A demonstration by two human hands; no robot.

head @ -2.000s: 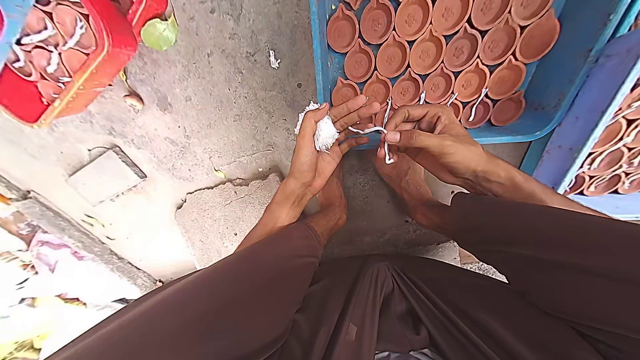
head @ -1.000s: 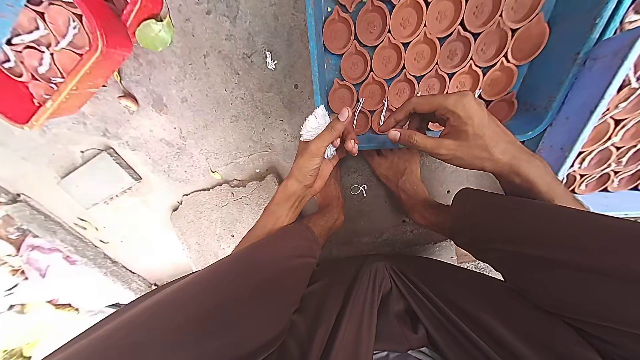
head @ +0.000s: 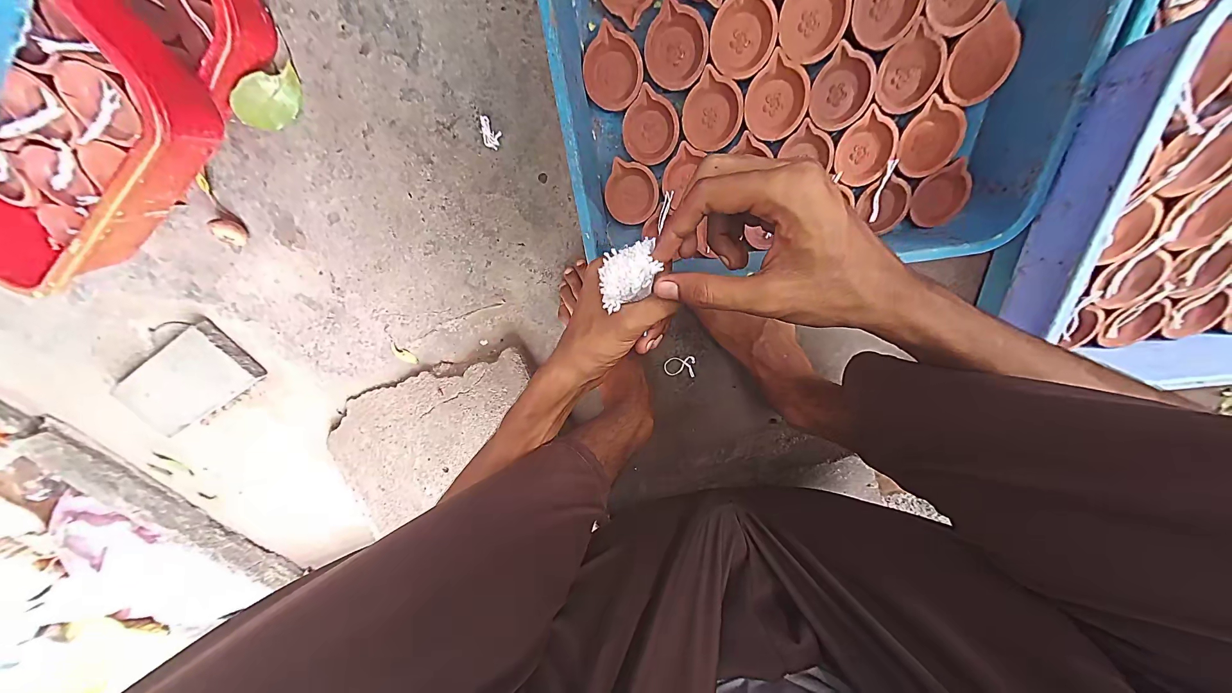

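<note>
My left hand (head: 608, 332) is closed around a bundle of white cotton wicks (head: 630, 273), its cut ends facing up. The thumb and forefinger of my right hand (head: 784, 241) touch the bundle's right edge; whether a wick is between them cannot be told. Beyond my hands, a blue plastic crate (head: 568, 125) holds rows of small clay oil lamps (head: 777, 99). A white wick (head: 882, 190) lies on a lamp near the crate's front edge, and another stands near the bundle. My right hand hides some front lamps.
At the upper left, a red plastic crate (head: 159, 164) holds lamps with wicks. More such lamps fill a purple-blue crate (head: 1088, 173) at the right. A loop of string (head: 680, 366) lies between my bare feet. A square slab (head: 189, 377) and a green leaf (head: 268, 98) are at the left.
Two seconds ago my left hand was spread under the bundle and my right hand held a wick; now the left is closed around the bundle. My right hand has moved left to the bundle's edge.
</note>
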